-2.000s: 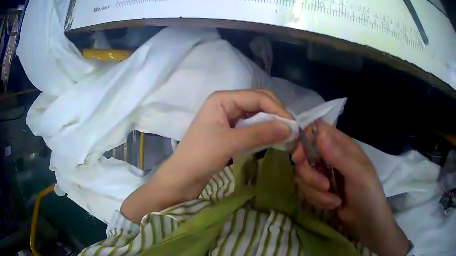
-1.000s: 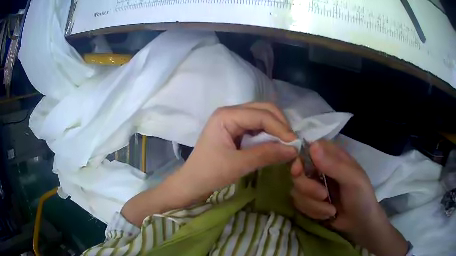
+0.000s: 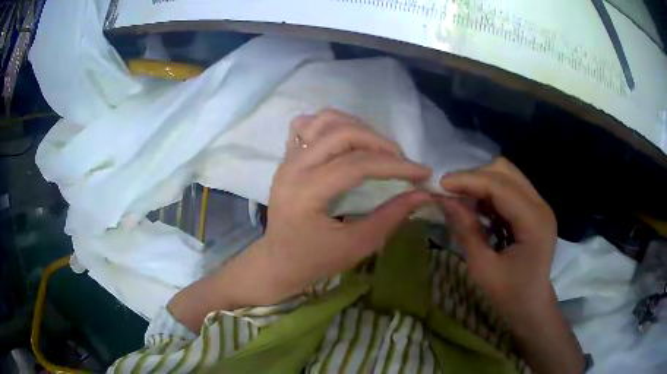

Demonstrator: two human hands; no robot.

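Observation:
A large white garment (image 3: 241, 139) lies in loose folds in front of me and to both sides. My left hand (image 3: 344, 190) pinches a narrow folded edge of it between thumb and index finger, at the middle of the view. My right hand (image 3: 505, 226) pinches the same edge from the right, its fingertips close to the left ones. A small dark metal tool, likely thread snips (image 3: 502, 235), shows only in part inside my right palm. Its tips are hidden.
A white table with printed ruler markings (image 3: 366, 13) curves across the top, with a dark strip (image 3: 616, 45) on it. A yellow tube rail (image 3: 40, 314) stands at lower left, another yellow part (image 3: 164, 69) at upper left.
The tool's blades, seen earlier at the cloth edge, have gone back into my right palm. My right fingertips now pinch the cloth, and the pointed cloth flap no longer stands out above them.

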